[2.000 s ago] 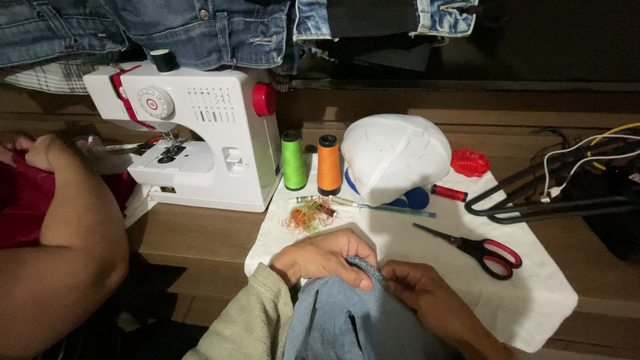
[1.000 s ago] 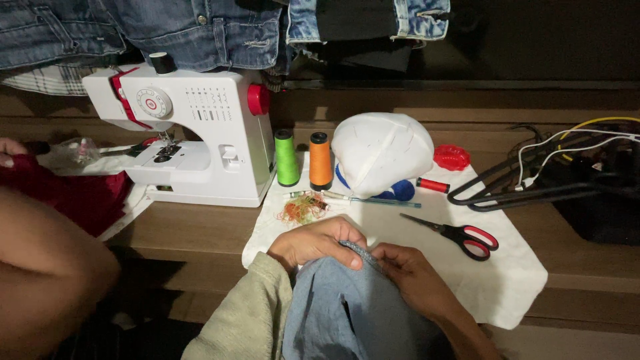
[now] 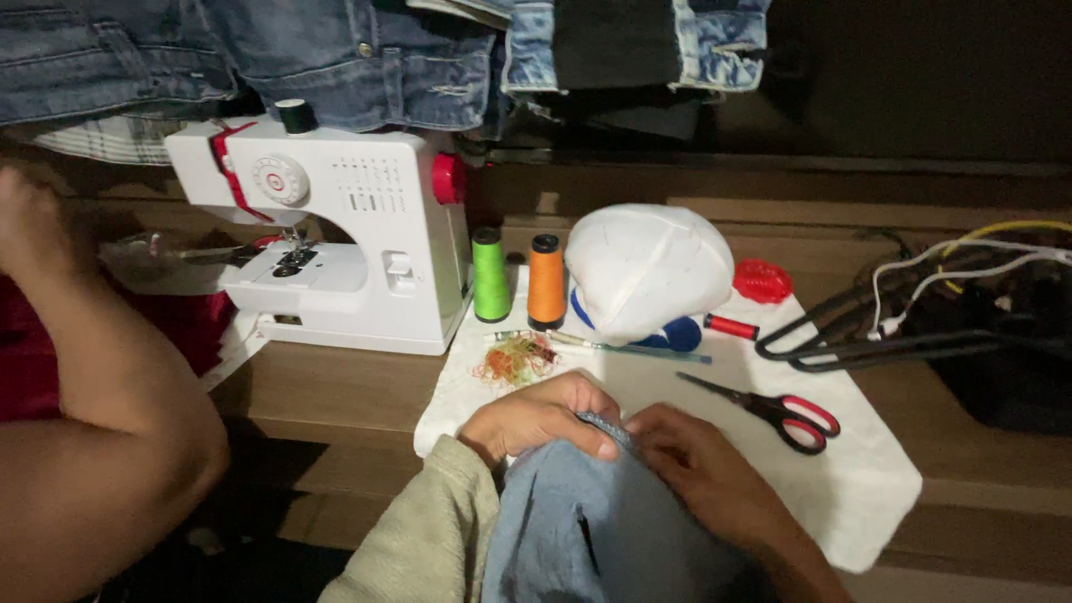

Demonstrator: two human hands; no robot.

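Observation:
My left hand (image 3: 548, 419) pinches the thick edge of a blue denim garment (image 3: 578, 511), thumb on top. Close beside it, my right hand (image 3: 691, 461) grips the same edge with bent fingers; whether a needle is between them cannot be told. The garment hangs down toward me and has a dark slit. Past my hands, a tangle of thread scraps (image 3: 515, 358) lies on a white cloth (image 3: 871, 477). Scissors with black and red handles (image 3: 775, 414) rest to the right, closed. Green (image 3: 491, 280) and orange (image 3: 546, 285) thread cones stand behind the scraps, beside a white padded pincushion (image 3: 653, 272).
A white sewing machine (image 3: 335, 226) stands at the left. Another person's arm (image 3: 100, 360) reaches in beside it over dark red fabric (image 3: 201, 327). Folded jeans (image 3: 352, 59) lie along the back. Black bars (image 3: 904, 345) and white cables (image 3: 938, 260) are at the right.
The other person's arm at the left has risen, its hand now above the red fabric. My hands stay together on the denim edge.

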